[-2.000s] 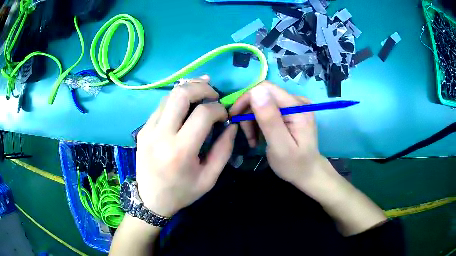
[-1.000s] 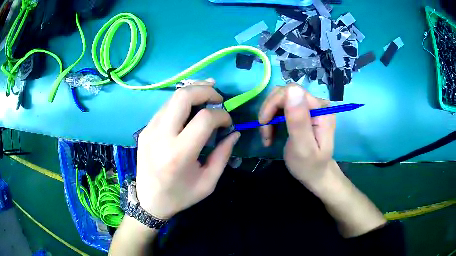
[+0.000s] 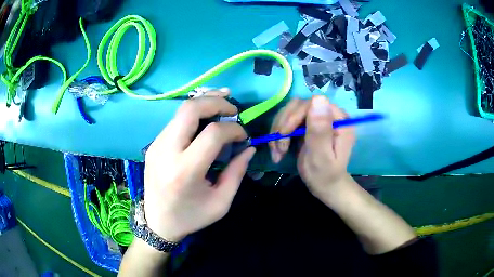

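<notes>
My left hand holds a black box, mostly hidden under my fingers, near the bench's front edge. A lime-green flat cable enters the box's right upper end, bends round and runs left to a coil bound with a small black tie. My right hand grips a slim blue pointed rod between thumb and fingers. The rod's left end meets the box at my left fingertips; its pointed right end is blurred. The exact contact is hidden.
A pile of grey-black strips lies at the back right. A green tray is at the right edge, a black cord below it. Crinkled clear wrap with blue handles lies left. A blue crate with green coils is beside the bench.
My right hand moved right along the rod, away from the box, then slightly back left. The rod tilts a little more. My left hand keeps its hold on the box.
</notes>
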